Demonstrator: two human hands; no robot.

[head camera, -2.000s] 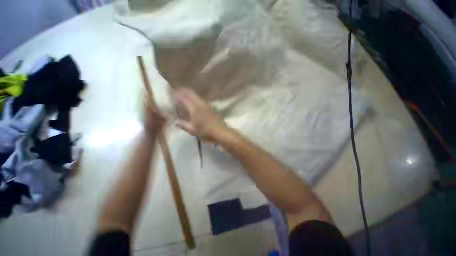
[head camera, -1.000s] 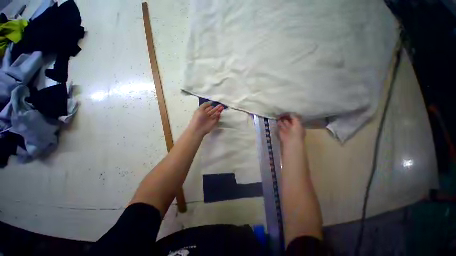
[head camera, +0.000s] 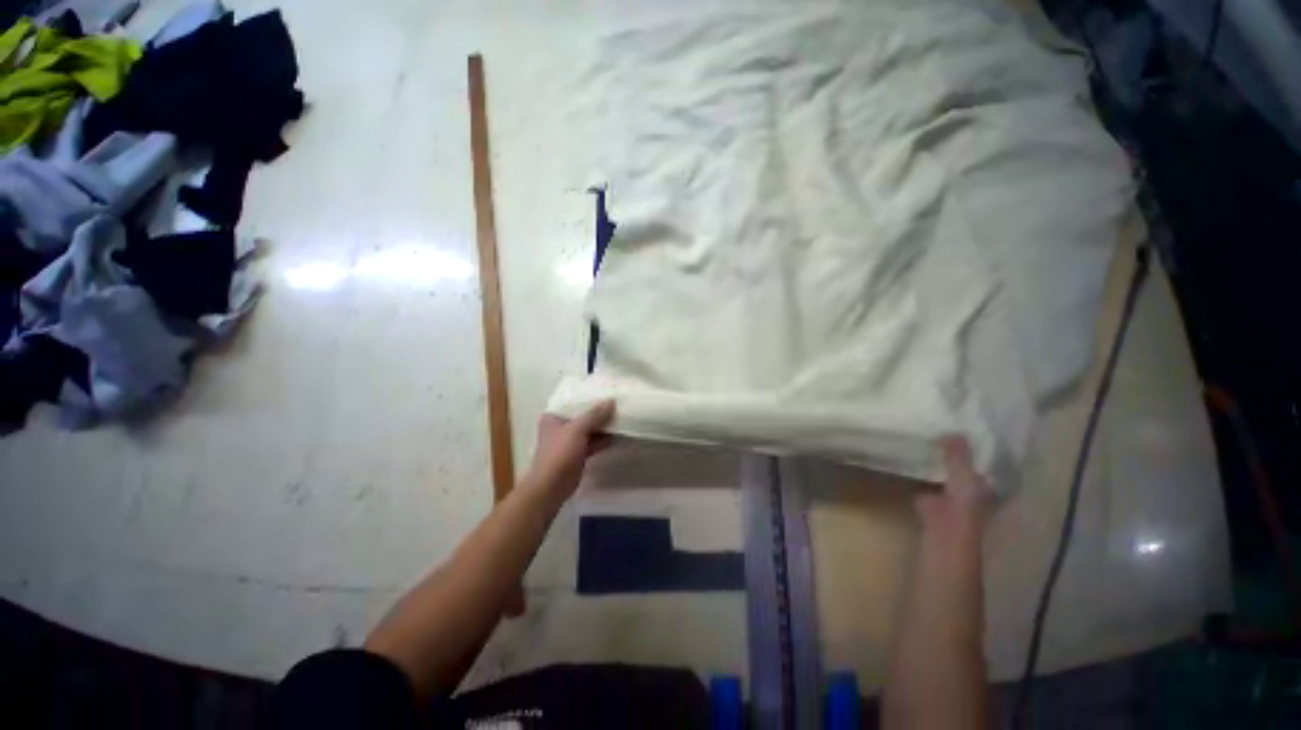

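Observation:
The cream fabric (head camera: 856, 257) lies wrinkled over the right half of the table, its near edge raised in a fold. My left hand (head camera: 578, 432) grips the left end of that edge. My right hand (head camera: 960, 478) grips the right end. The cutter guide rail (head camera: 779, 599) runs from under the fabric toward me, between two blue end stops (head camera: 842, 702). A dark notched strip (head camera: 635, 553) lies left of the rail; more dark material shows at the fabric's left edge.
A brown wooden strip (head camera: 490, 285) lies left of the fabric, its near end partly behind my left forearm. Black, grey and neon-yellow scraps (head camera: 129, 214) are piled at the far left. A dark power cord (head camera: 1092, 456) runs along the right side of the pale table (head camera: 357, 499).
The fabric's near edge has come closer to me and covers more of the rail. My hands have moved apart and nearer, from mid-edge to its two ends.

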